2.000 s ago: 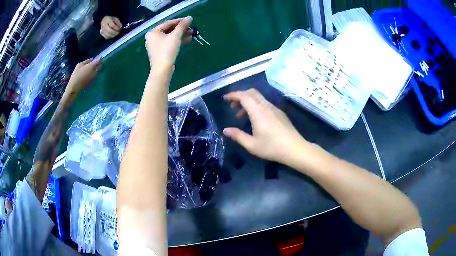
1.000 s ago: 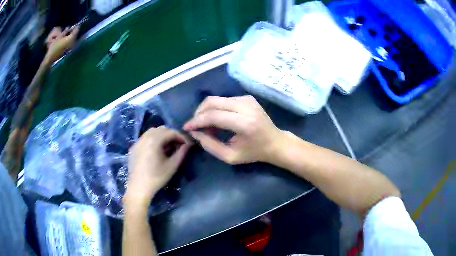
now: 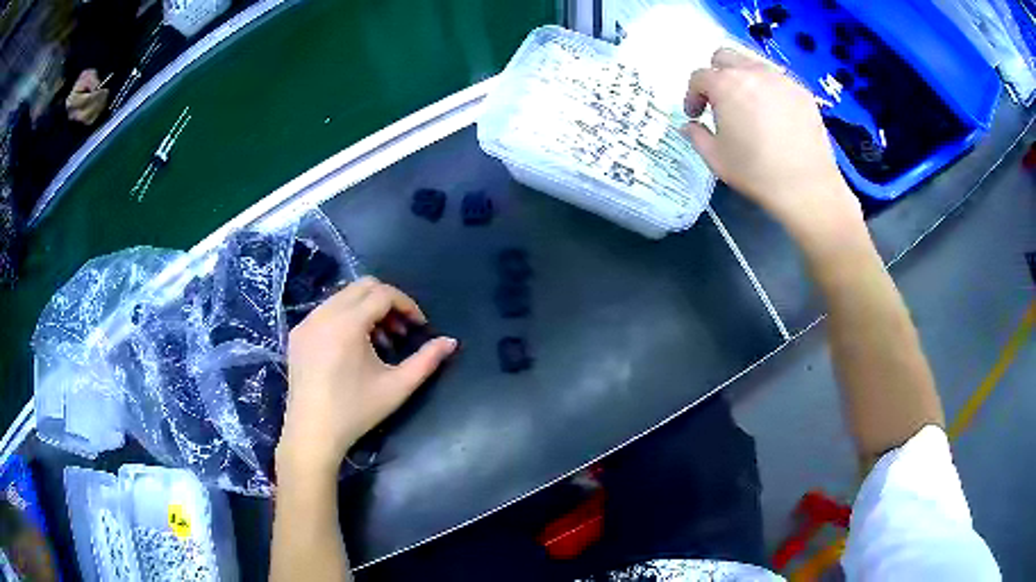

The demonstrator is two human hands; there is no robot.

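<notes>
Several small black blocks point(image 3: 514, 301) lie singly on the dark tabletop, between my hands. My left hand point(image 3: 354, 358) is at the right edge of the clear bag point(image 3: 210, 341) of dark parts. Its thumb and forefinger are apart, with a dark patch between them; I cannot tell if this is a block or shadow. My right hand point(image 3: 767, 142) is bent over the right rim of the clear tub point(image 3: 591, 188) of white stems. Its fingers are curled and I cannot see anything held in them. A dark block with thin white stems point(image 3: 161, 156) lies on the green belt.
A blue bin point(image 3: 909, 182) with dark parts is at the upper right. A clear labelled tub point(image 3: 170, 523) with a yellow sticker is at the lower left. The belt's pale rail point(image 3: 381, 142) borders the tabletop point(image 3: 613, 341). Another person's hand point(image 3: 86, 98) is at the upper left.
My hands have parted: the right moved from beside the left to the tub of stems, the left stayed by the bag. The loose blocks now show. The other person's hand has drawn back.
</notes>
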